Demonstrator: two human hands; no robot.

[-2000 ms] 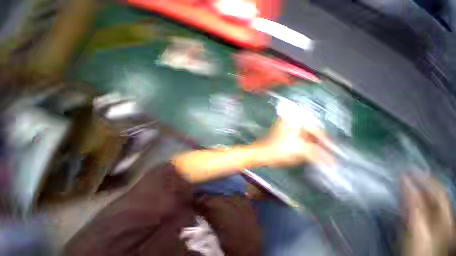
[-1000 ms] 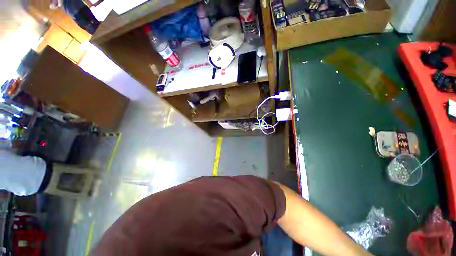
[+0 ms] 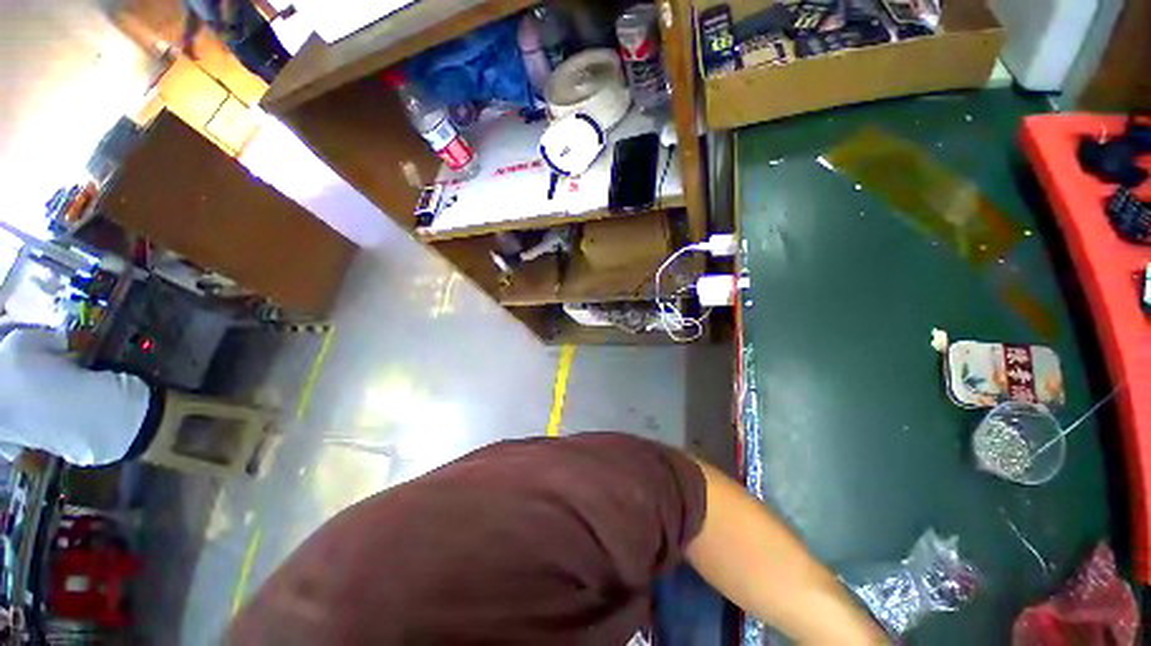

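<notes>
Neither of my hands shows. My left forearm, below a dark maroon sleeve, runs to the bottom edge, which cuts it off before the hand. My right hand is out of the picture. Near the forearm, a crumpled clear plastic bag [image 3: 934, 574] lies on the green mat [image 3: 858, 442]. A crumpled red mesh or plastic bag [image 3: 1083, 608] lies at the lower right. A round clear tub [image 3: 1014, 444] holds small silvery bits, with a thin stick leaning in it. A patterned tin or card [image 3: 982, 374] lies behind it.
A red tray [image 3: 1096, 265] with black parts runs along the mat's right side. A cardboard box [image 3: 846, 83] with black parts stands at the mat's far end. Wooden shelves [image 3: 555, 225] hold bottles, tape and a phone. A person [image 3: 63, 398] is at the far left.
The view has swung from the blurred mat, where both hands showed, to the shelves and floor. The hands have left the picture. Over the last second the view has shifted only slightly.
</notes>
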